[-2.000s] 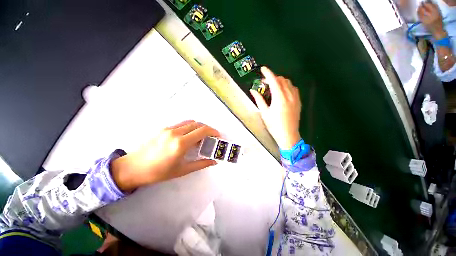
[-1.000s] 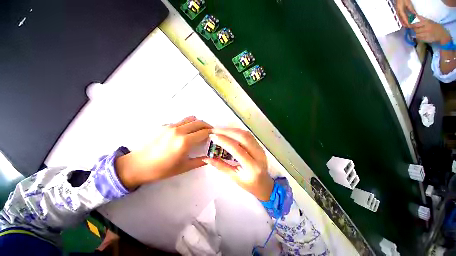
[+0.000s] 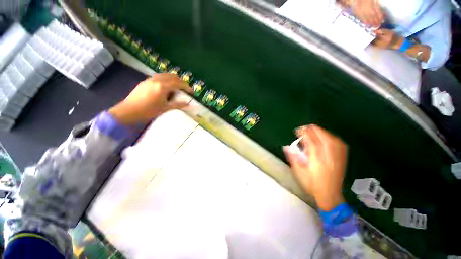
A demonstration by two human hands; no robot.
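My right hand is over the green belt, its fingers closed around a white plastic housing, mostly hidden by the fingers. My left hand is blurred, over the belt rail near the row of circuit boards; its fingers are bent and I cannot tell whether it holds anything. Green circuit boards with yellow and black parts, such as the nearest one, stand in a row along the belt's near edge. Two groups of white housings stand on the belt right of my right hand.
Stacks of white housings stand on the black mat at upper left. The white work surface lies below the pale belt rail. A person's hands are across the belt, with a crumpled white lump nearby.
The view has swung left, showing the housing stacks. My hands, together on the housings before, are now apart: the left at the rail, the right over the belt with a housing.
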